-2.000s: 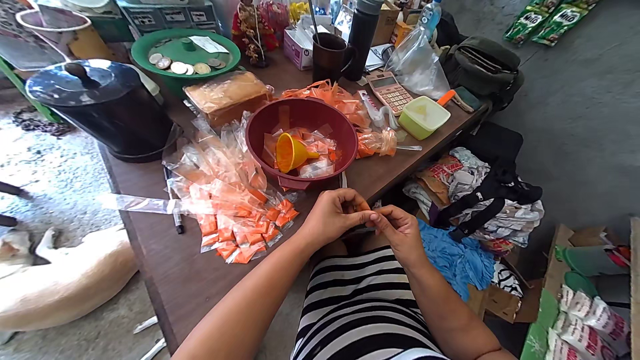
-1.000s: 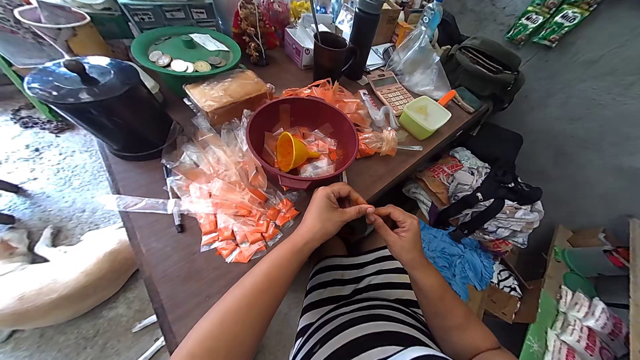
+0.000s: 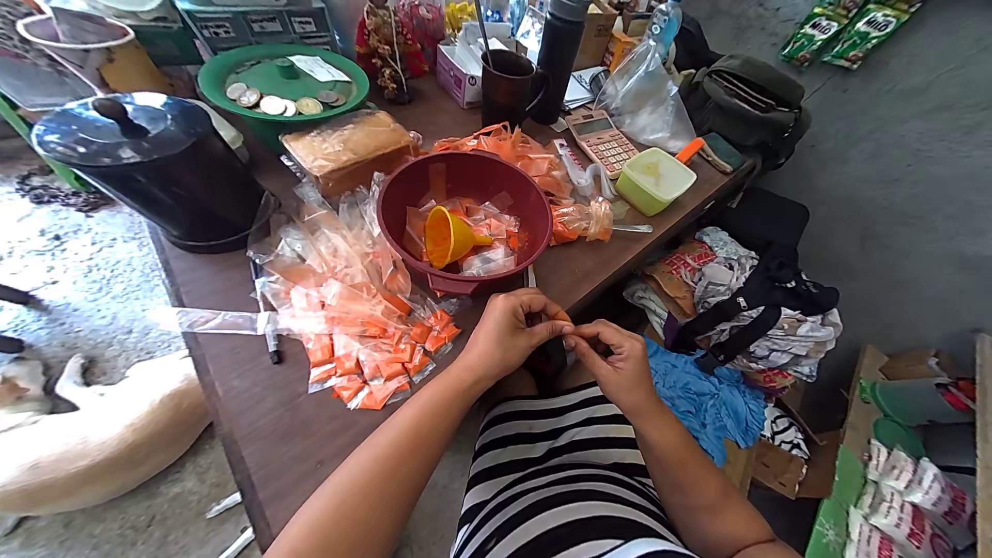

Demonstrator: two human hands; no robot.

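Note:
My left hand (image 3: 515, 329) and my right hand (image 3: 616, 360) meet at the fingertips above my lap, just in front of the table edge. Thumbs and index fingers pinch close together; whatever may lie between them is too small to make out. Beyond them stands a dark red plastic basin (image 3: 395, 198), holding small clear plastic packets of orange powder and a yellow plastic funnel (image 3: 449, 237). Left of the basin, a heap of clear plastic bags with orange contents (image 3: 364, 341) spreads over the table. More orange-filled bags (image 3: 535, 163) lie behind the basin.
On the brown table (image 3: 271, 434) stand a black lidded bin (image 3: 155, 170), a green basin lid with coins (image 3: 283, 66), a dark mug (image 3: 505, 85), a calculator (image 3: 601, 139) and a light green tub (image 3: 655, 182). A dog (image 3: 101, 434) lies on the floor at left. Clothes (image 3: 744, 310) are piled at right.
Both hands stay together at about the same place, with small shifts of the fingers and wrists. The basin, funnel and bags have not moved.

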